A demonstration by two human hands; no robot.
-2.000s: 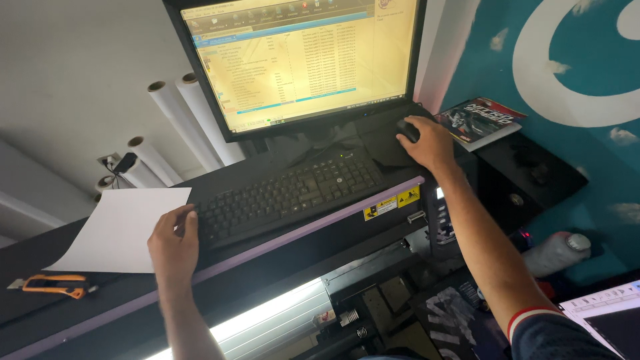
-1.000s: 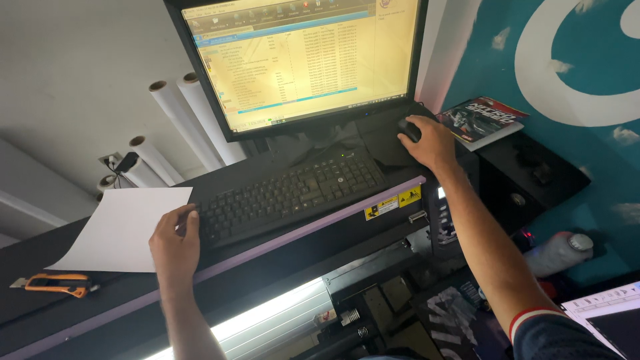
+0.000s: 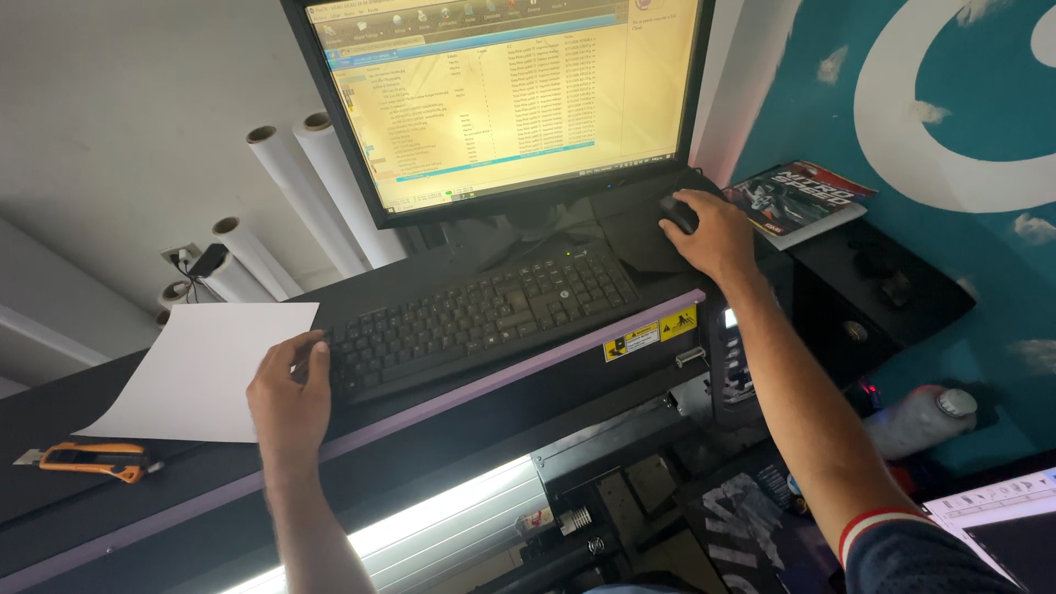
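My right hand (image 3: 711,235) rests over a black computer mouse (image 3: 680,214), its fingers around it, to the right of the monitor's base. At the left end of a black keyboard (image 3: 487,318) is my left hand (image 3: 290,388), fingers curled and touching the keyboard's edge, beside a white sheet of paper (image 3: 206,363). A lit monitor (image 3: 495,99) behind the keyboard shows a list of rows, one highlighted in blue. An orange utility knife (image 3: 95,459) with its blade out lies left of my left hand, just below the paper.
Several white rolls (image 3: 305,194) lean against the wall behind the dark machine top. A magazine (image 3: 796,198) lies right of the mouse. Yellow warning stickers (image 3: 652,332) mark the machine's front edge. At the right are a grey bottle (image 3: 924,421) and part of another screen (image 3: 1002,520).
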